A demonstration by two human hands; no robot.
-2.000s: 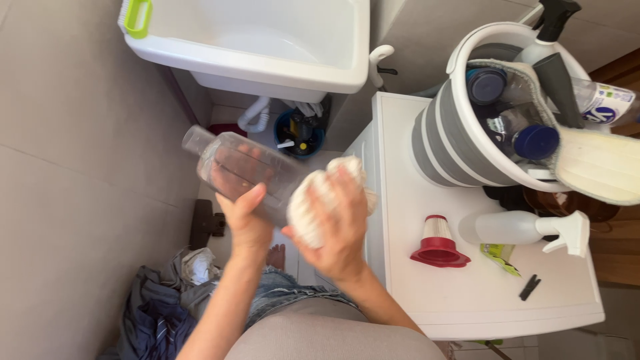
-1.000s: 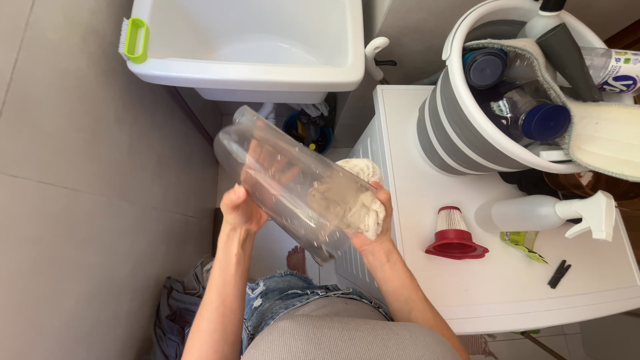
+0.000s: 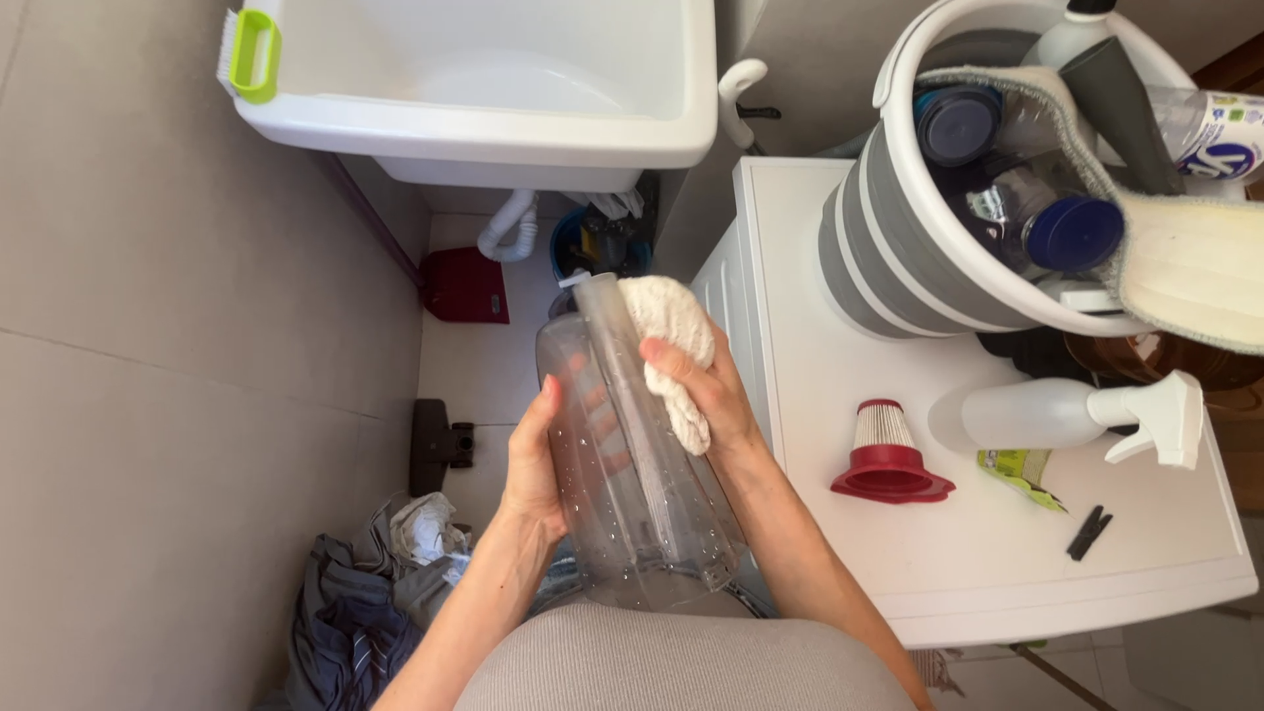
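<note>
A clear plastic vacuum-cleaner dust container, wet with droplets, is held upright but slightly tilted in front of my body. My left hand grips its left side, with fingers showing through the clear wall. In my right hand is a bunched cream cloth, pressed against the container's upper right side. On the white cabinet top to the right stands a red filter with white pleats. Beside it lie a white spray bottle, a green packet and a black clothes peg.
A white sink with a green brush on its rim is ahead. A grey-striped bucket of bottles stands on the cabinet. Below are a red dustpan, a dark floor nozzle and piled clothes.
The container has turned from lying aslant to more upright, its open tube end now at the top. My right hand has moved with the cloth from its lower right end to beside the tube.
</note>
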